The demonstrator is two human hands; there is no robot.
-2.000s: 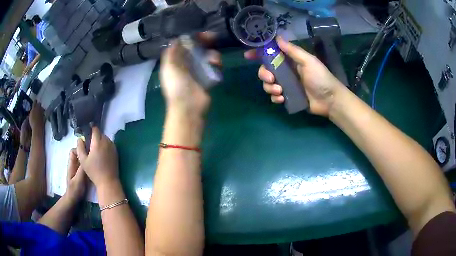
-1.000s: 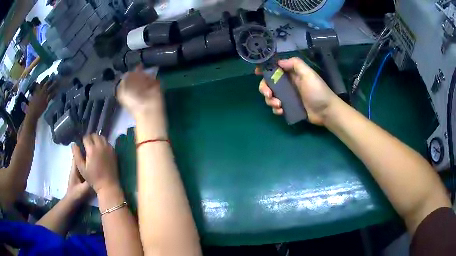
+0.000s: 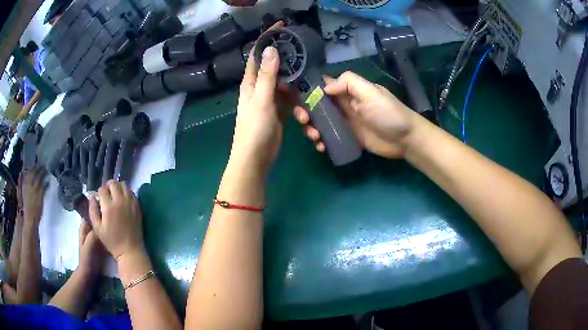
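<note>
A dark-grey handheld blower unit (image 3: 336,134) is held over the green mat, its round grille head up and left, its handle slanting down to the right. A yellow label (image 3: 314,98) is on the upper handle. My right hand (image 3: 367,113) is closed around the handle, thumb near the label. My left hand (image 3: 261,103) is at the left side of the head, fingers on the grille rim; its thumb side is partly hidden. The unit's light does not show lit.
Grey units (image 3: 193,76) lie in rows along the far edge, one with a white band. A single unit (image 3: 409,71) lies right of my hands, near the blue tube (image 3: 474,90). Another person's hands (image 3: 116,216) hold a unit at left. A light-blue fan (image 3: 371,8) stands beyond.
My left hand, seen empty-looking and blurred at the left stack, has come back to the fan head. My right hand and its unit have moved left. The grey object earlier in my left hand is gone.
</note>
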